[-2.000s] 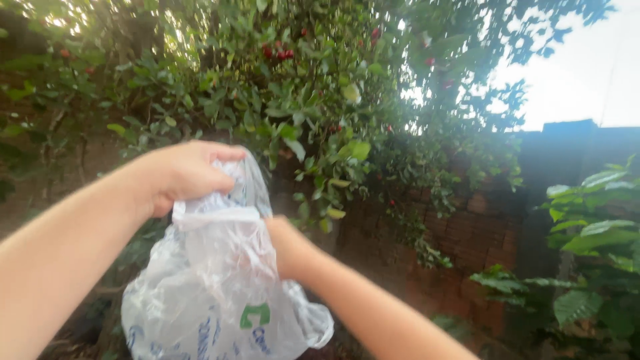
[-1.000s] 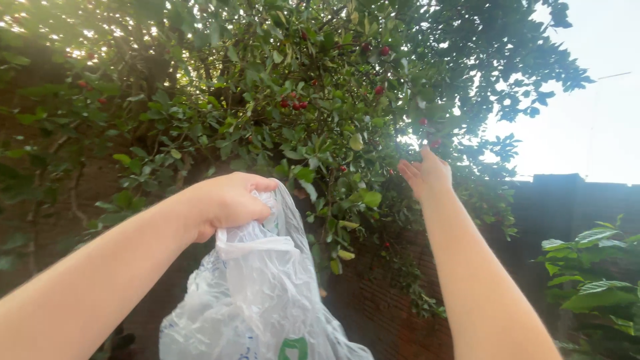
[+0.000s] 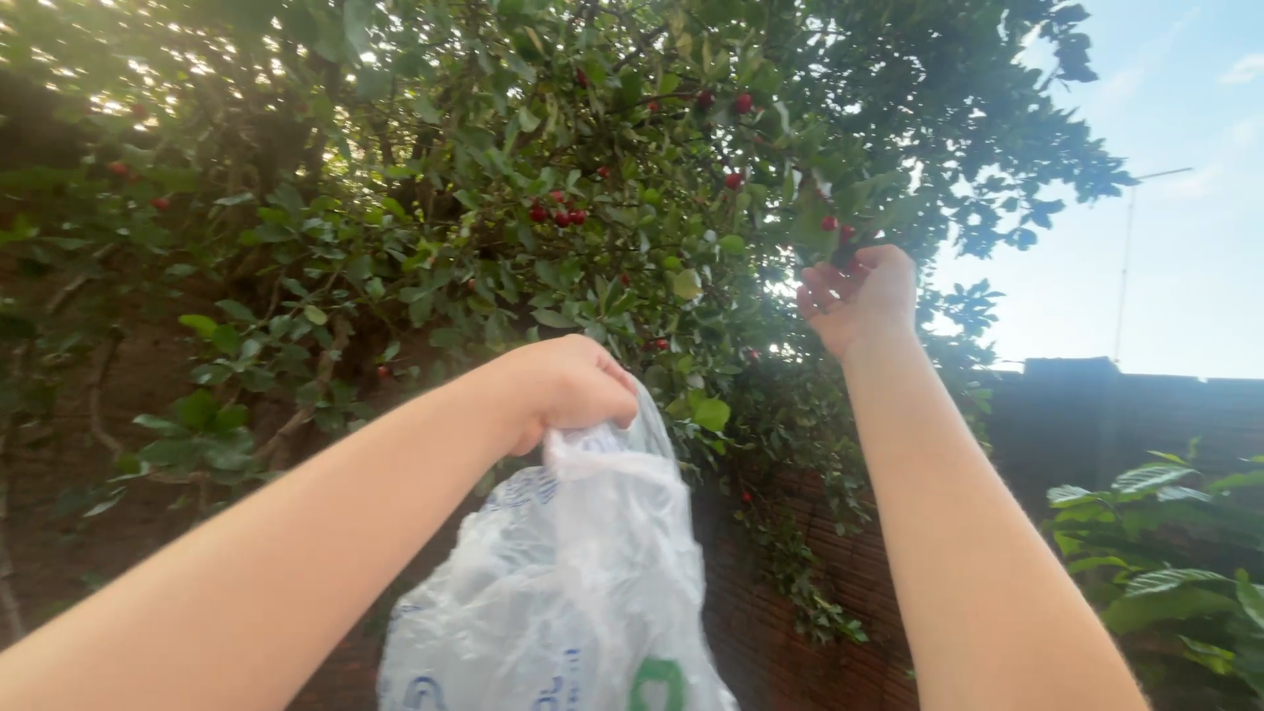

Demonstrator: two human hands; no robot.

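My left hand [image 3: 578, 393] is closed on the top of a translucent white plastic bag [image 3: 583, 563], which hangs below it and bears blue and green printing. Up to the right, my right hand [image 3: 869, 296] reaches into the foliage with bent fingers, just under some small red fruits [image 3: 837, 228]. A fruit seems to be at its fingertips; whether it is gripped cannot be told. More red fruits [image 3: 561, 212] cluster on the leafy tree [image 3: 444, 237] above my left hand, and others are scattered among the leaves.
A brick wall [image 3: 820, 553] stands behind the lower branches and continues as a dark wall [image 3: 1165, 420] on the right. A broad-leaved plant [image 3: 1165, 573] grows at the lower right. A thin antenna pole [image 3: 1126, 267] rises beyond the wall.
My right hand, at the bag two seconds ago, moved up and right to the branches and is now at the red fruits. My left hand has kept hold of the bag.
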